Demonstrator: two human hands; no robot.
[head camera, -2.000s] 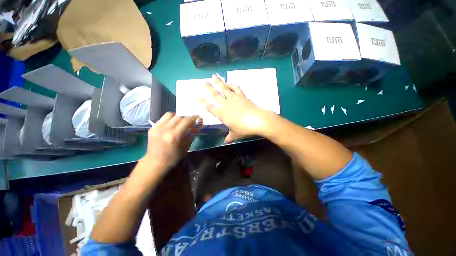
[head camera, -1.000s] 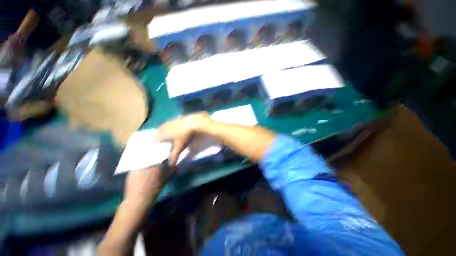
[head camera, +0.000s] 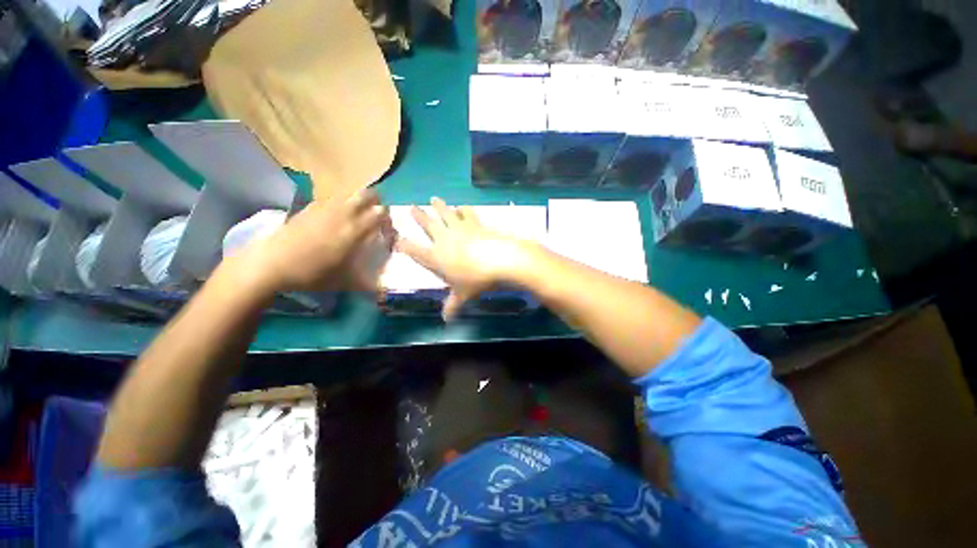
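Note:
Closed retail boxes with white tops (head camera: 596, 238) stand in a row in front of me. My right hand (head camera: 459, 253) lies with spread fingers on the white tops. My left hand (head camera: 341, 244) is at the left end of that row, its fingers bent at a box edge; whether it grips anything is hard to tell. Left of it stands a row of open boxes with upright grey-white lids (head camera: 220, 161). Wrapped round products (head camera: 163, 252) show inside them. My left hand and forearm partly cover the nearest open box.
Finished boxes (head camera: 734, 177) stand in rows at the back right. A brown cardboard sheet (head camera: 305, 86) lies at the back left, beside silvery-black bagged items (head camera: 161, 37). An insert carton with white pieces (head camera: 262, 466) is below the bench. A large shipping carton (head camera: 889, 396) is at the right. Paper scraps (head camera: 745, 301) dot the green tabletop.
The view has shifted and sharpened. The lid that stood tilted over my left hand a second ago now lies flat. The closed row reaches further left, with one more white top than two seconds ago.

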